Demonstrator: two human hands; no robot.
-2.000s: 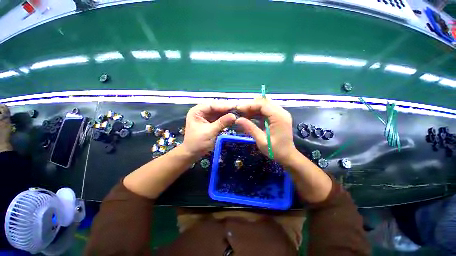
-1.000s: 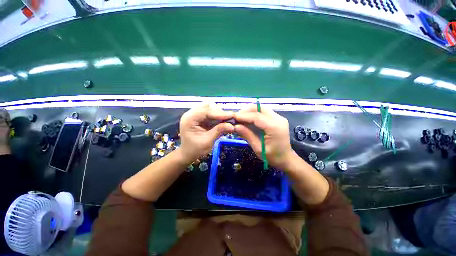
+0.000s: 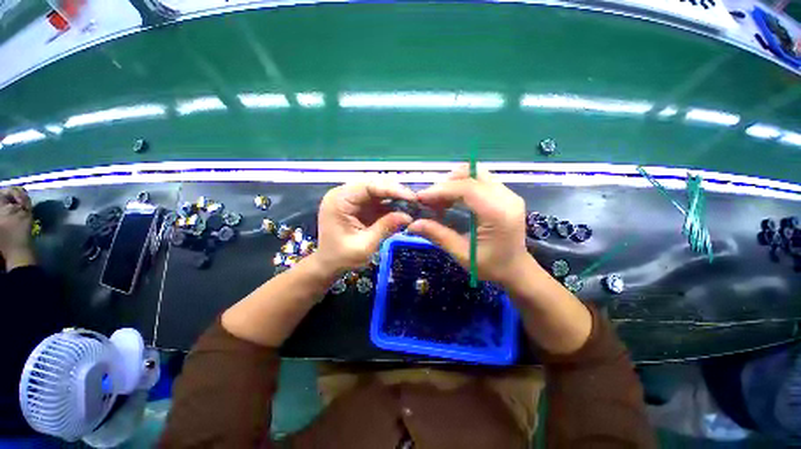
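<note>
My left hand point(image 3: 356, 230) and my right hand point(image 3: 479, 224) meet fingertip to fingertip above the back edge of the blue parts tray point(image 3: 380, 302). They hold a small dark round unit point(image 3: 409, 209) between them, mostly hidden by the fingers. My right hand also holds a green strip point(image 3: 474, 245), which stands upright across the palm. The tray holds small black parts point(image 3: 448, 311) and one gold-and-silver component point(image 3: 422, 285).
Circuit board modules point(image 3: 294, 248) and a phone point(image 3: 129, 250) lie left. Black round housings point(image 3: 562, 230), spare green strips point(image 3: 696, 219) and dark units point(image 3: 778, 235) lie right. Two units sit on the green belt point(image 3: 395, 53). A white fan point(image 3: 66, 386) and another person's hand point(image 3: 13, 224) are at left.
The units on the belt have moved left. My hands stay together over the tray's back edge, with the fingertips slightly shifted. The other person's hand has shifted at the left edge.
</note>
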